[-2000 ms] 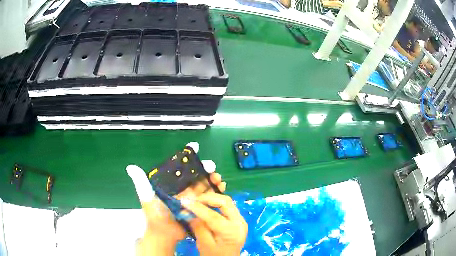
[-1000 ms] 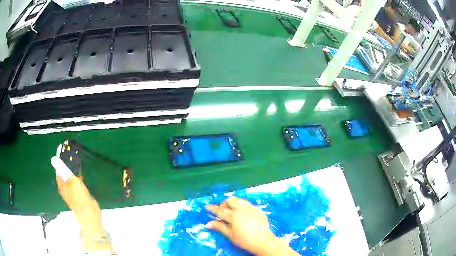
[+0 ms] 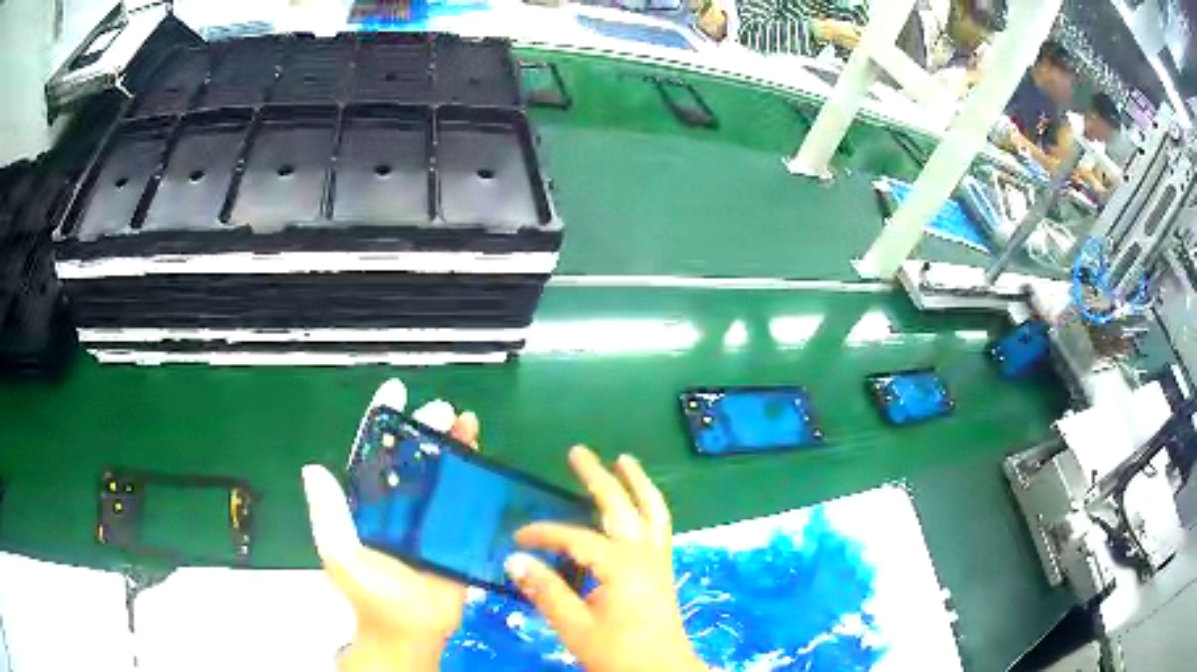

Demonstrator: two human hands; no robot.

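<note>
A filmed phone middle frame (image 3: 453,505), black with blue film in its window, is held tilted above the green surface. My left hand (image 3: 394,578) grips its camera end from below and the side, with white finger cots on its fingers. My right hand (image 3: 610,578) is at the frame's other end, with fingertips on or just over the blue film; whether it pinches the film cannot be told. A bare frame (image 3: 108,512) lies on the green surface at the left. A heap of peeled blue film (image 3: 775,591) lies on a white sheet (image 3: 912,538), partly behind my right hand.
A tall black tray stack (image 3: 309,295) stands at the back left. Filmed frames (image 3: 751,420) lie in a row to the right, near a metal fixture (image 3: 1083,492). White posts (image 3: 952,164) rise at the back right. People (image 3: 1050,112) are beyond. More bare frames lie behind.
My left hand has left the bare frame at the left and now holds a filmed frame near the centre. My right hand has moved from the film heap to that frame. The camera view has shifted.
</note>
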